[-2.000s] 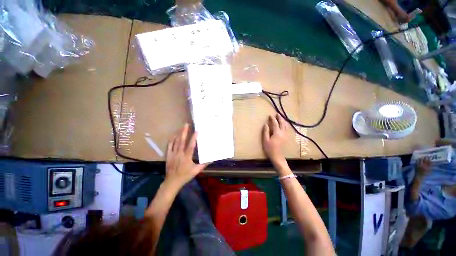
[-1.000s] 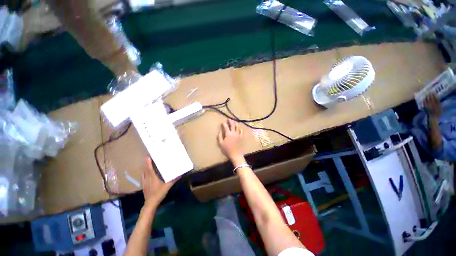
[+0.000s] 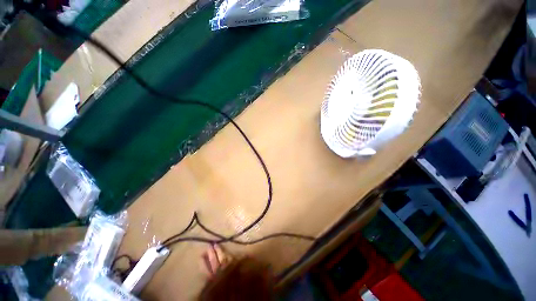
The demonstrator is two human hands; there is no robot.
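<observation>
White retail boxes in glossy clear film, one upright box (image 3: 101, 247) and another cut by the bottom edge (image 3: 106, 291), lie at the lower left of the cardboard-covered bench (image 3: 235, 170). A white power strip (image 3: 144, 271) with black cords lies just right of them. Only a few fingertips of my right hand (image 3: 215, 260) show on the bench, right of the strip; dark reddish hair covers the rest. Whether it holds anything is hidden. My left hand is out of the picture.
A white desk fan (image 3: 370, 103) stands on the bench. A black cord (image 3: 267, 176) loops across it. Bagged boxes lie on the green belt (image 3: 158, 123). Another person's forearm (image 3: 41, 244) reaches in at left. A blue-grey control box (image 3: 470, 135) is at right.
The view has turned and moved closer to the fan. My left hand has left the picture and my right hand is now mostly covered. The boxes appear further down and left.
</observation>
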